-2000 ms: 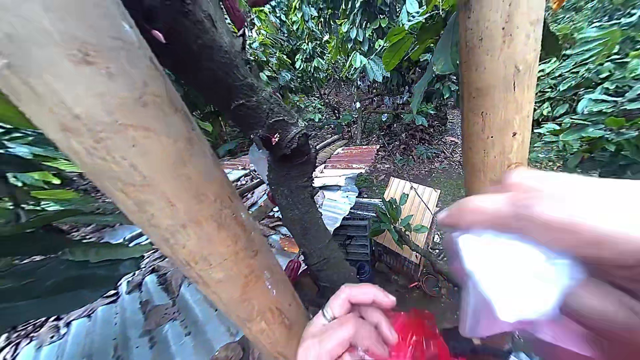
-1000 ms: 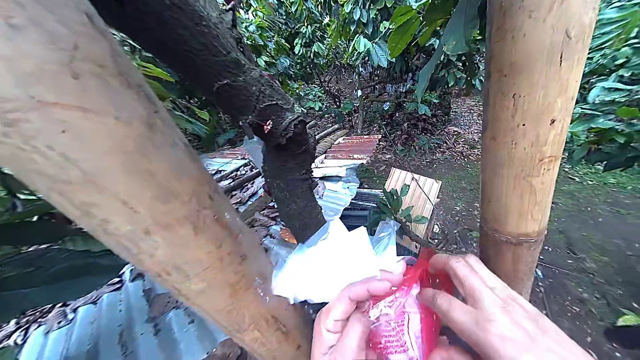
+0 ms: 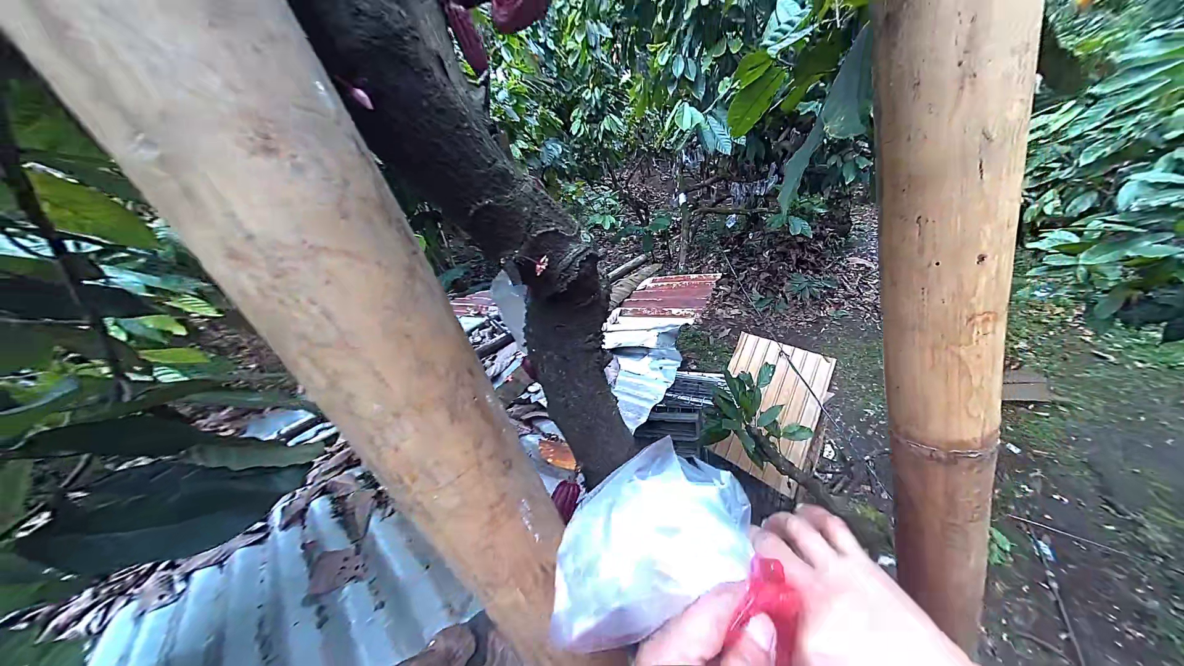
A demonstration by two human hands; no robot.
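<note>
At the bottom centre, my left hand grips the lower right part of a clear plastic bag with white contents. My right hand is close beside it, its fingers curled around a red plastic piece that lies between the two hands. The bag rises up and to the left of the hands, in front of the base of a dark tree trunk. Parts of both hands are cut off by the lower edge or hidden by each other.
A thick bamboo pole slants across the left, and an upright one stands at right. Beyond are corrugated metal sheets, a ribbed tan panel, dark crates and a leafy branch. Cacao pods hang from the trunk.
One second ago a red plastic packet with writing was spread between my hands; now only a crumpled red part shows. The white-filled bag has moved to the right and down relative to the trunk.
</note>
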